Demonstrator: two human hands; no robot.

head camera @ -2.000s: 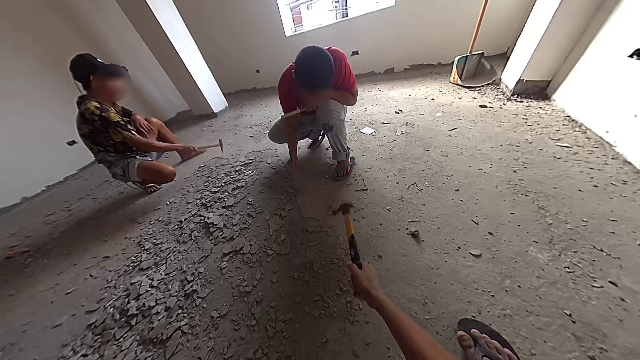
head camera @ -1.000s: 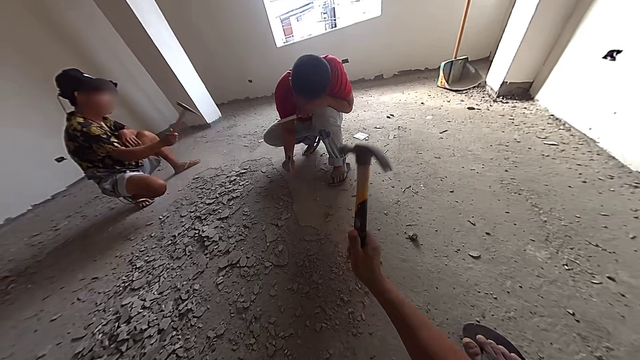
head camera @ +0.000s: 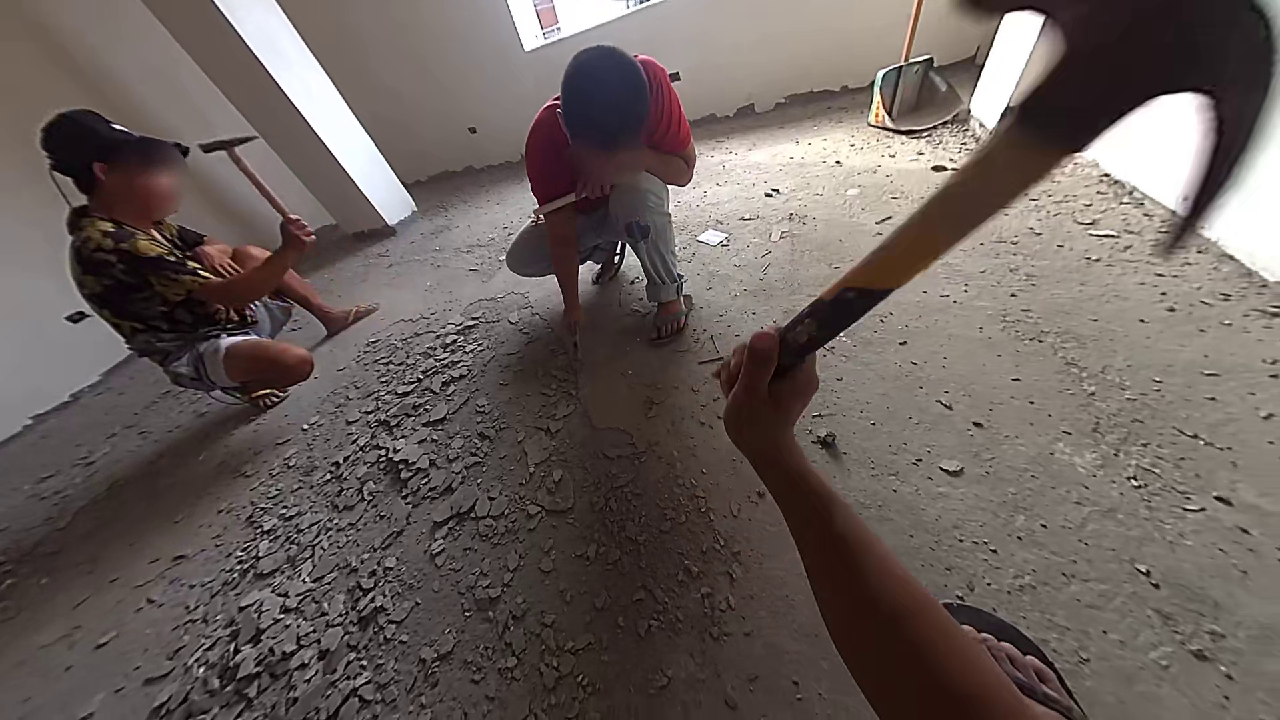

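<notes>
My right hand point(head camera: 770, 400) grips the lower end of a claw hammer point(head camera: 930, 220) with a yellow and black handle. The hammer is raised, tilted up to the right, and its dark head looms large at the top right corner, partly cut off. Below and left of the hand lies the rough concrete floor point(head camera: 1000, 480), with a broad spread of broken thin mortar flakes point(head camera: 400, 480). My left hand is out of view. My sandalled foot point(head camera: 1020, 660) shows at the bottom right.
A co-worker in a red shirt point(head camera: 660, 120) squats ahead, one hand at the floor. Another co-worker point(head camera: 140, 270) squats at the left, holding up a hammer point(head camera: 258, 180). A dustpan point(head camera: 915, 95) with a long wooden handle stands near the back wall. A pillar point(head camera: 310, 110) rises at the left.
My right hand has lifted the hammer from low over the floor to high and close to the camera. The left co-worker's hammer has also gone up.
</notes>
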